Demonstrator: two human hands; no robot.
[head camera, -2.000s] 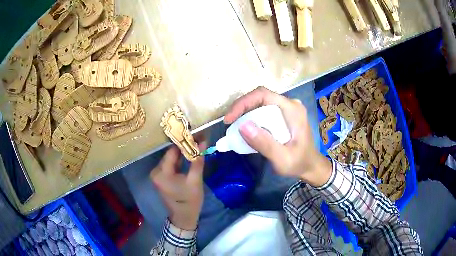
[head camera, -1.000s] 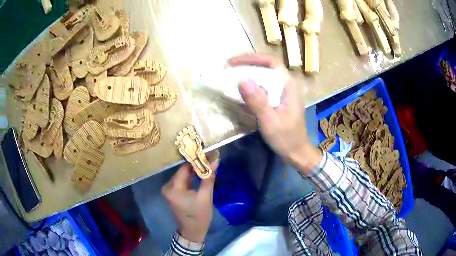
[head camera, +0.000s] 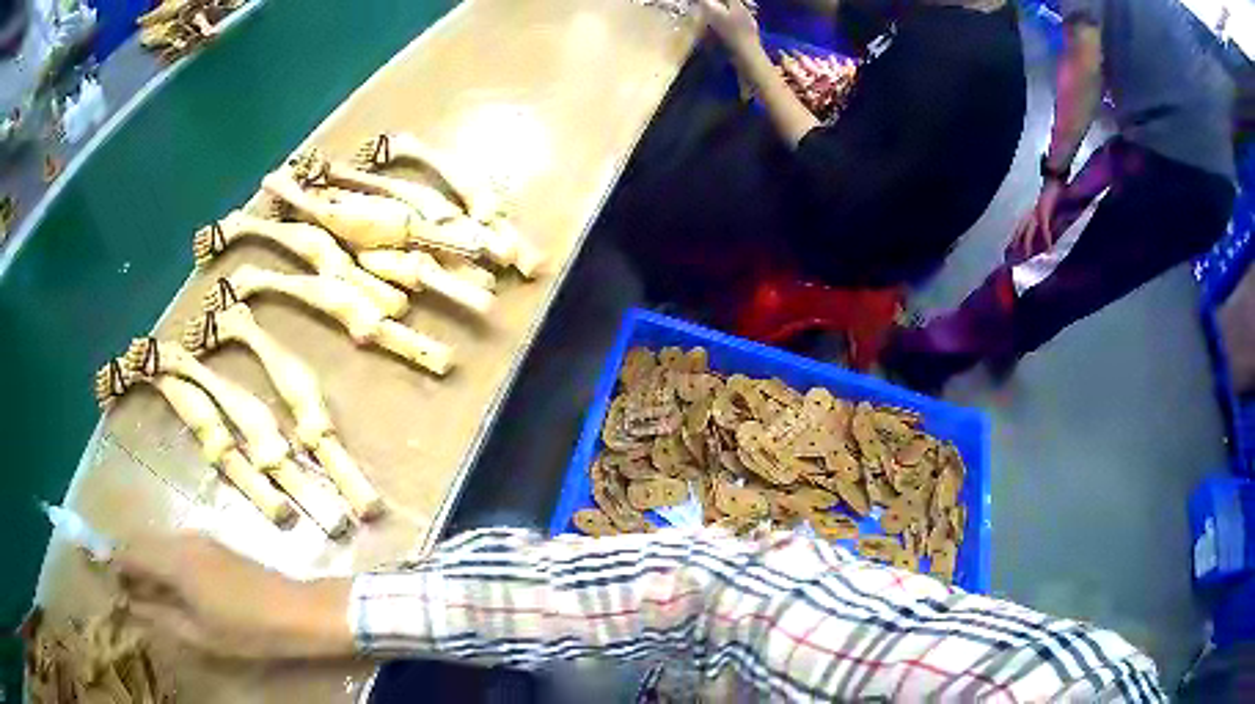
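My right hand (head camera: 227, 594) is blurred at the lower left, over the bench, its checked sleeve crossing the bottom. A small pale bluish-white shape (head camera: 76, 530), perhaps the glue bottle's tip, shows by its fingers; whether the hand holds it is unclear. Blurred tan sole pieces (head camera: 97, 663) lie below the hand at the bottom left corner. Several cream leg parts (head camera: 282, 378) lie on the bench beyond the hand, clawed foot ends to the left, squared ends to the right. My left hand is out of view.
A blue crate (head camera: 980, 488) of tan oval parts stands right of the bench (head camera: 578, 117). A green surface (head camera: 152, 179) runs along the left. A person in black (head camera: 908, 151) sits beyond, with another person beside. A red stool (head camera: 812, 314) is near them.
The view has swung to the right, bringing the whole leg parts and other people in. My left hand and its sole piece have left view. My right hand is now low at left; the bottle is no longer clear.
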